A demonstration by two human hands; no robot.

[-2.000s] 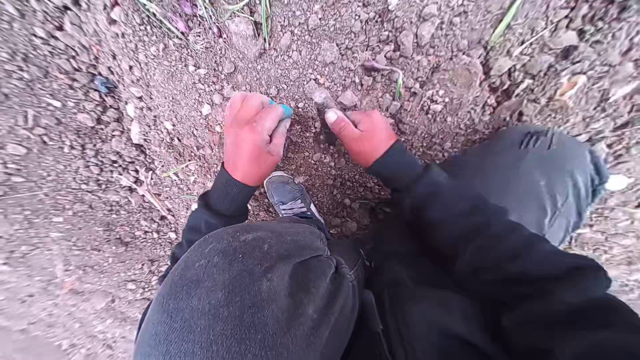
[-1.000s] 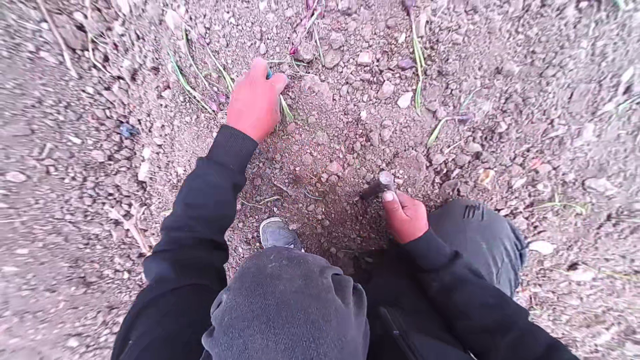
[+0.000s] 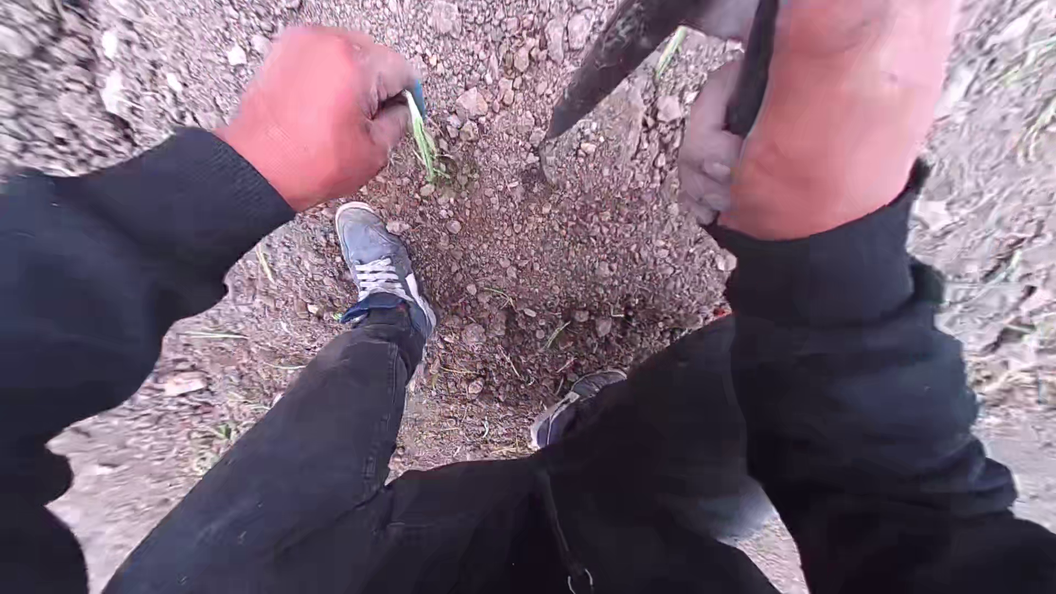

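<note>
My left hand [image 3: 326, 115], at the upper left, pinches the stem of a small green plant [image 3: 424, 142] that reaches down to the stony soil. A bit of blue material [image 3: 417, 97] shows at its fingertips. At the upper right my right hand [image 3: 813, 124], blurred, is closed around the dark handle of a tool. The tool's dark, tapered part [image 3: 615, 62] points down and left, with its tip close to the soil between my hands. The top of the tool is cut off by the frame edge.
My shoe [image 3: 379, 260] stands on the soil just below my left hand. My other shoe [image 3: 573, 406] is partly hidden by my trouser leg. Loose stones and gravelly soil [image 3: 528, 272] lie between my legs, with scattered green blades [image 3: 557, 334].
My right hand has risen from low beside my knee to the upper right, with the tool more in sight. My left hand is now at a green plant. The view has shifted and my legs are spread.
</note>
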